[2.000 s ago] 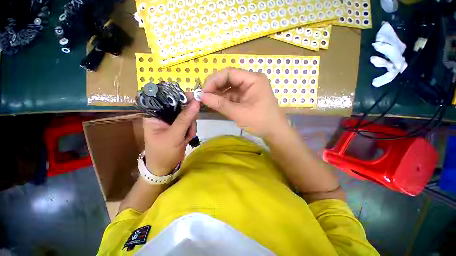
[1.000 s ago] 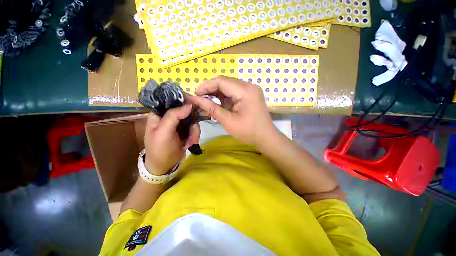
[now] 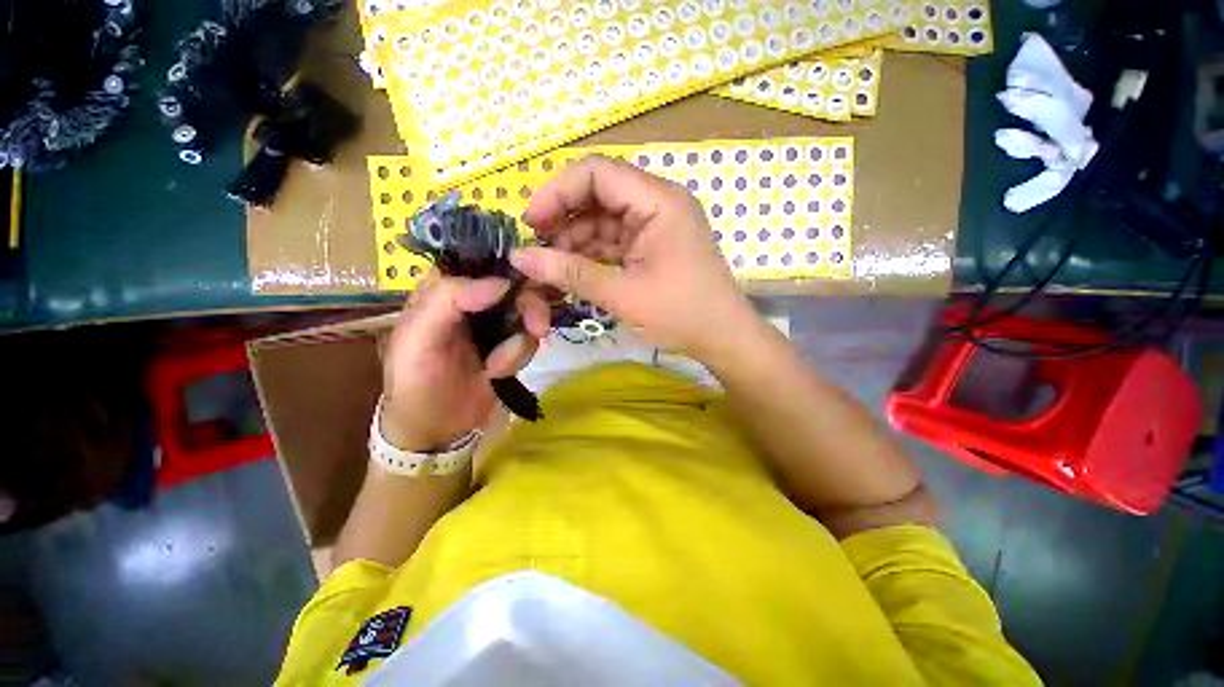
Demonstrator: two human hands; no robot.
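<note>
My left hand [image 3: 436, 352] is shut on a bunch of black-wired round parts [image 3: 463, 239], discs up, with black lead ends [image 3: 516, 397] hanging below the fist. My right hand [image 3: 642, 255] has its thumb and fingertips against the right side of the bunch; whether they pinch a part there cannot be told. A loose part with a white-ringed disc [image 3: 592, 326] hangs on dark wires below my right hand. The yellow adhesive sheet in use [image 3: 784, 204] lies behind the hands, with white rings on its right part and plain yellow with dots on its left.
Full adhesive sheets [image 3: 604, 67] overlap on the cardboard [image 3: 922, 161] behind. Black component bundles [image 3: 289, 121] lie at the left. A white glove [image 3: 1046, 124] and black cables are at the right. An open cardboard box [image 3: 312, 430] and red stools [image 3: 1060, 409] are below the bench edge.
The bunch has turned and shifted slightly right in my left hand. The white ring seen earlier at the right fingertips no longer shows there. A disc now hangs below my right hand.
</note>
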